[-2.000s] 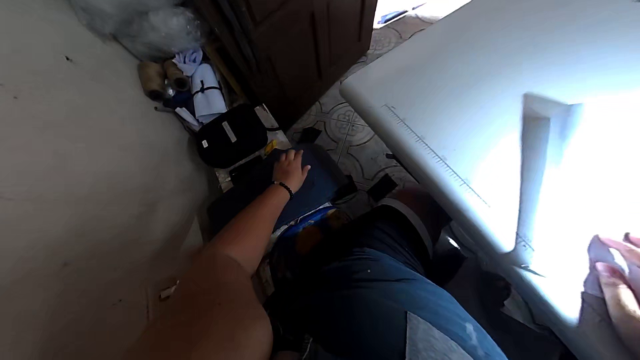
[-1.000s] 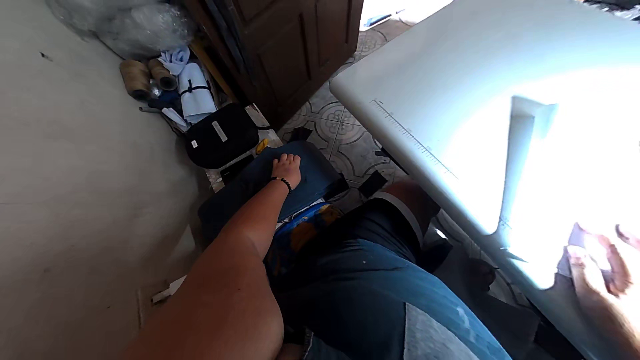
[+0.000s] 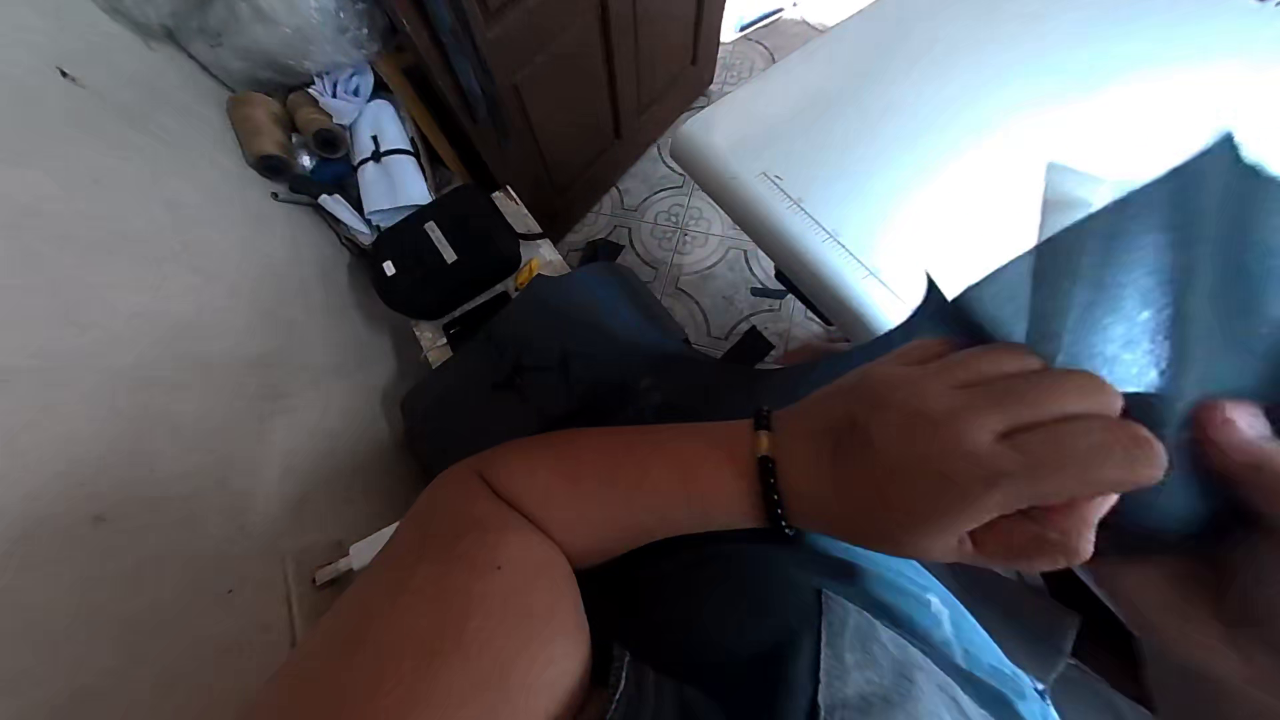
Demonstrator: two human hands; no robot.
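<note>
My left hand (image 3: 960,450), with a dark beaded bracelet at the wrist, is closed on a dark, shiny sheet of material (image 3: 1130,290) that looks like leather or vinyl. The sheet rises over the edge of the white table (image 3: 780,220) and partly hides it. Part of the same dark material seems to trail to the left over my lap. At the right edge my right hand (image 3: 1240,450) is blurred and partly cut off, its thumb against the dark sheet; the rest of its grip is hidden.
A black case (image 3: 445,250), thread cones (image 3: 262,135) and a rolled white cloth (image 3: 388,165) lie along the wall at the left. A brown wooden door (image 3: 560,90) stands beyond them. Dark scraps (image 3: 748,345) lie on the tiled floor below the table.
My left hand has moved right from the dark material at the left and now grips a dark sheet lifted at the table. My right hand was on the white tabletop before.
</note>
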